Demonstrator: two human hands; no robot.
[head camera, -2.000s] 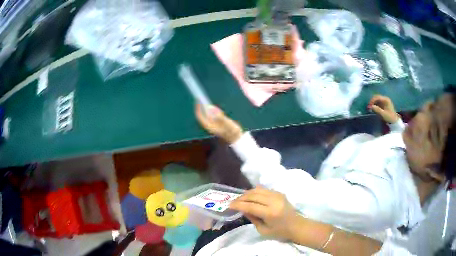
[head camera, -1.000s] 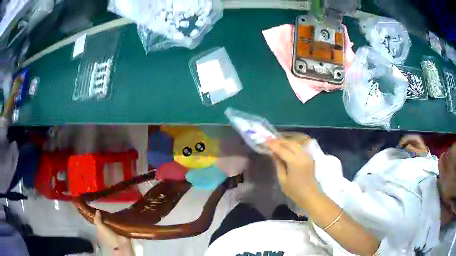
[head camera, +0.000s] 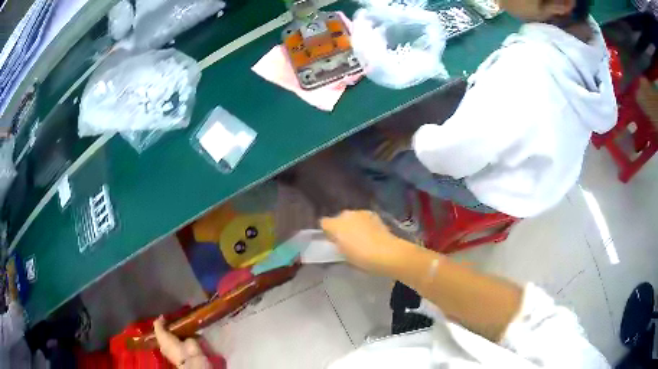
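Observation:
My left hand, at the bottom left, holds the edge of a brown wooden chair frame, which is seen tilted. My right hand is in the middle, below the bench edge, fingers closed on a pale, blurred flat thing, which looks like the clear tray with the card. The fingers hide part of it. A cushion with a yellow face and coloured petals lies beyond the chair frame, partly under the bench.
The green bench bears a clear tray with a white card, a blister tray, a poly bag and a press fixture on pink cloth. A seated person is at right. Red stools stand nearby.
The view has turned. My right hand has gone from over the bench edge to below it, with the tray. My left hand has come into view on the chair frame. The other person has turned away.

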